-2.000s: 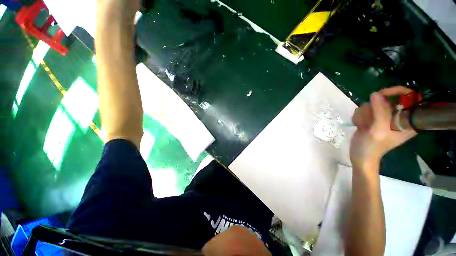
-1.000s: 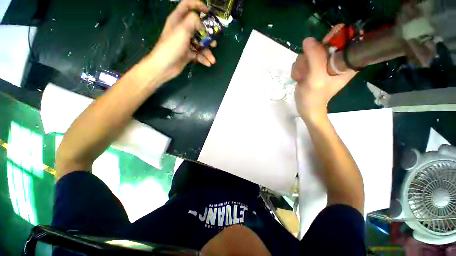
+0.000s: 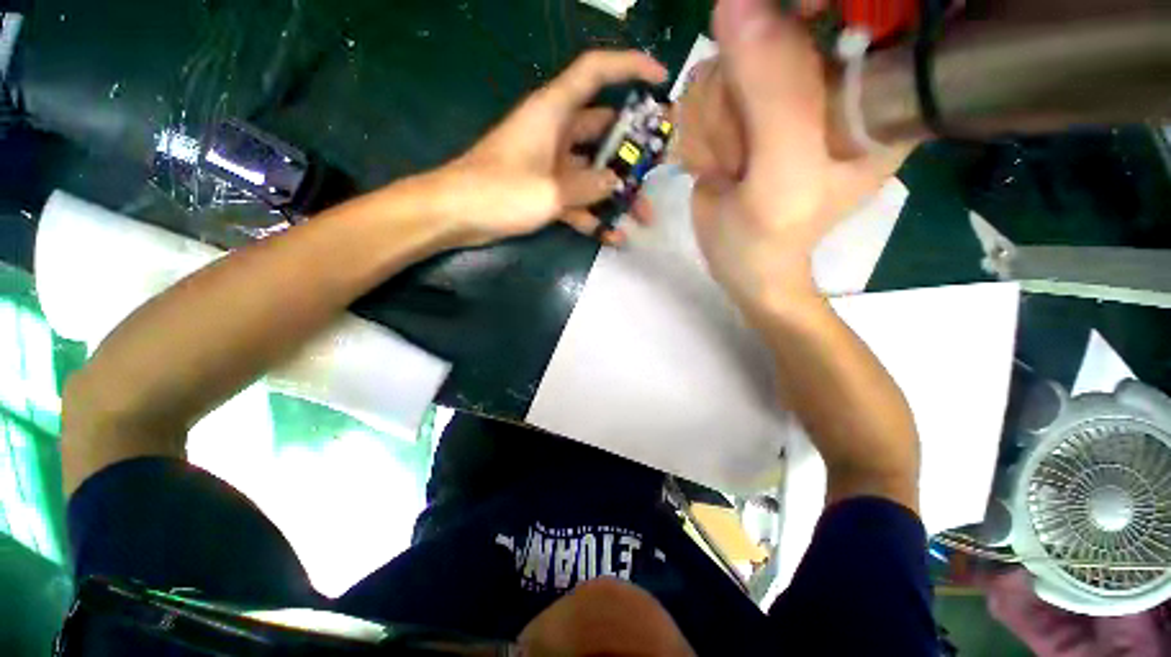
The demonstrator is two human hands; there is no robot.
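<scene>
My left hand (image 3: 552,161) holds a palm-sized circuit board unit (image 3: 633,148) with black edges, yellow squares and a blue spot. My right hand (image 3: 783,161) is just right of the unit, with its fingers curled around the near end of a thick grey-brown overhead tool (image 3: 1027,77). The tool has a bright red fitting (image 3: 881,16) and a black band. The right fingertips are blurred, and whether they hold a small thing too is hidden. A white sheet (image 3: 668,347) lies below both hands.
A second white sheet (image 3: 944,385) lies at the right, with a white desk fan (image 3: 1104,501) beyond it. Shiny clear plastic and a dark piece (image 3: 263,167) lie at the upper left. A rolled white sheet (image 3: 141,276) lies under my left forearm. A grey bar (image 3: 1092,267) is at the right.
My left hand has brought the unit right and down, from the bench's far side to beside my right hand. My right hand and the tool have moved up in the picture, closer to the camera.
</scene>
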